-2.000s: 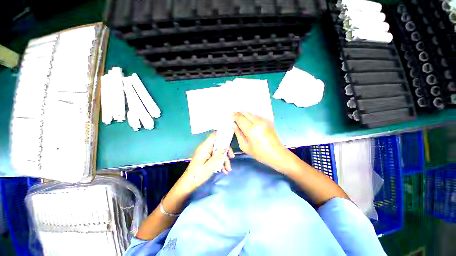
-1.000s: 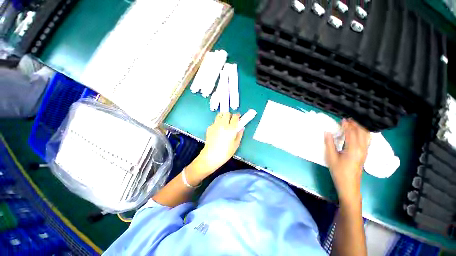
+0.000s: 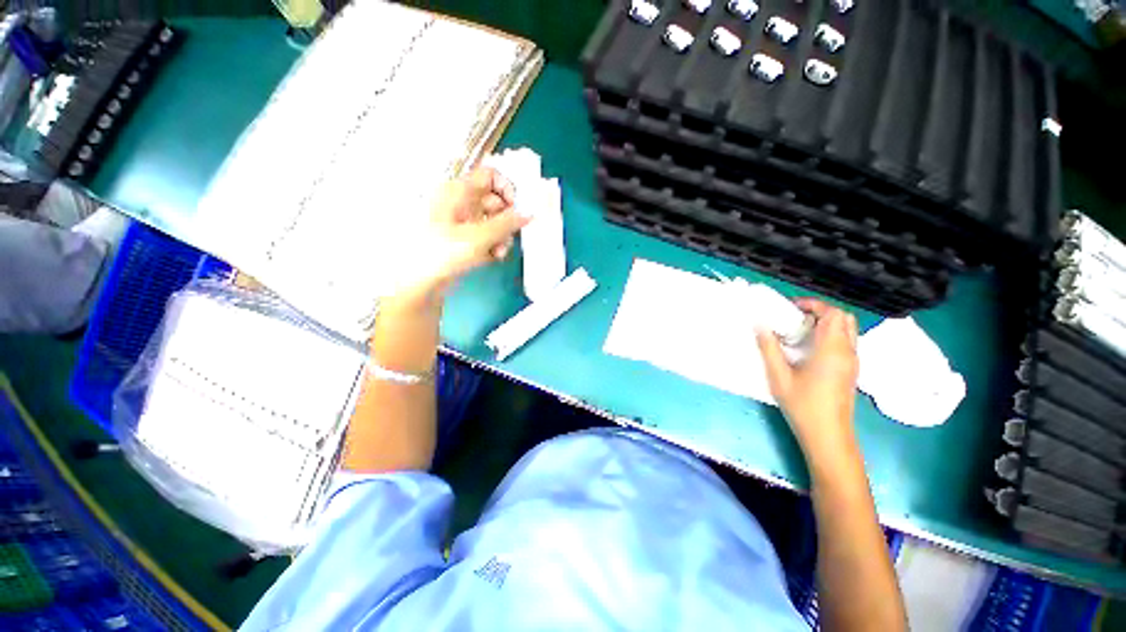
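Observation:
White housings (image 3: 540, 241) lie in a small overlapping pile on the green mat. One separate housing (image 3: 542, 314) lies diagonally near the bench's front edge. My left hand (image 3: 475, 225) is at the pile's left side, beside the packed carton tray, fingers curled; whether it grips a housing is not clear. The white work sheet (image 3: 682, 331) lies in front of me. My right hand (image 3: 817, 358) is over its right end, thumb and fingers closed on a small white piece, mostly hidden and too bright to identify. A crumpled wiping cloth (image 3: 914, 373) lies right of that hand.
Stacked black trays (image 3: 790, 148) stand at the back, small shiny parts on top. The carton tray of housings (image 3: 358, 148) is at left, bagged housings (image 3: 235, 401) below it. A black slotted tray (image 3: 1080, 432) is at right. A person's grey sleeve (image 3: 50, 272) shows far left.
The view has swung left since the oldest frame. Since the middle frame, my left hand has moved up-left, and the housing beside it now lies loose. My right hand stays near the sheet's right end.

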